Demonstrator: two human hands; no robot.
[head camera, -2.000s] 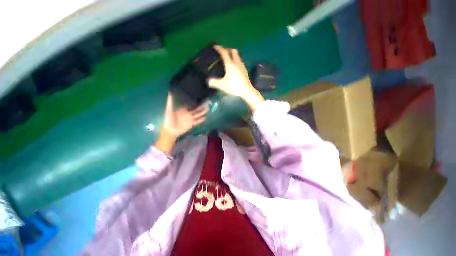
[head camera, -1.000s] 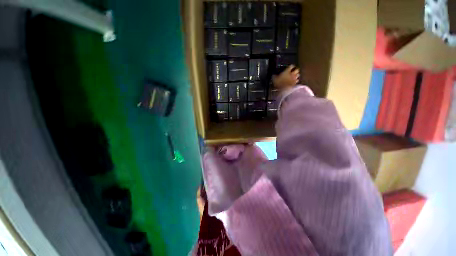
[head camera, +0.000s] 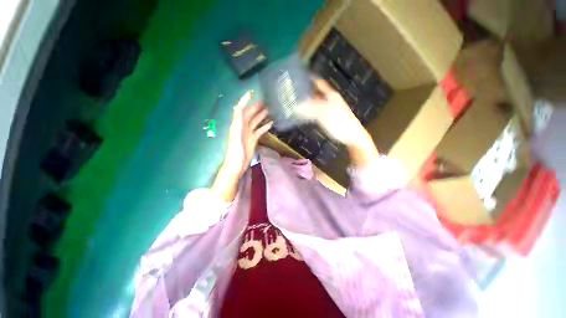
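Note:
A dark gift box (head camera: 282, 92), blurred, with a pale patterned patch on its face, is in front of me above the green ledge. My right hand (head camera: 332, 115) grips its right side. My left hand (head camera: 246, 127) is beside its lower left with fingers spread, seemingly not touching it. The large open shipping carton (head camera: 417, 118) stands to the right, with rows of black boxes inside. A spare gift box (head camera: 244, 57) with gold lettering lies on the green ledge, just left of the held box.
A small bright green item (head camera: 210, 128) lies on the green ledge (head camera: 180, 149). Several black boxes stand on the belt (head camera: 118, 161) at the left. At the right are an open neighbouring carton (head camera: 462, 199) with white spotted pieces and red stacks (head camera: 527, 214).
My right hand has come out of the carton with a box and moved left to the front of me. My left hand has come into view. The view has turned left, away from the carton.

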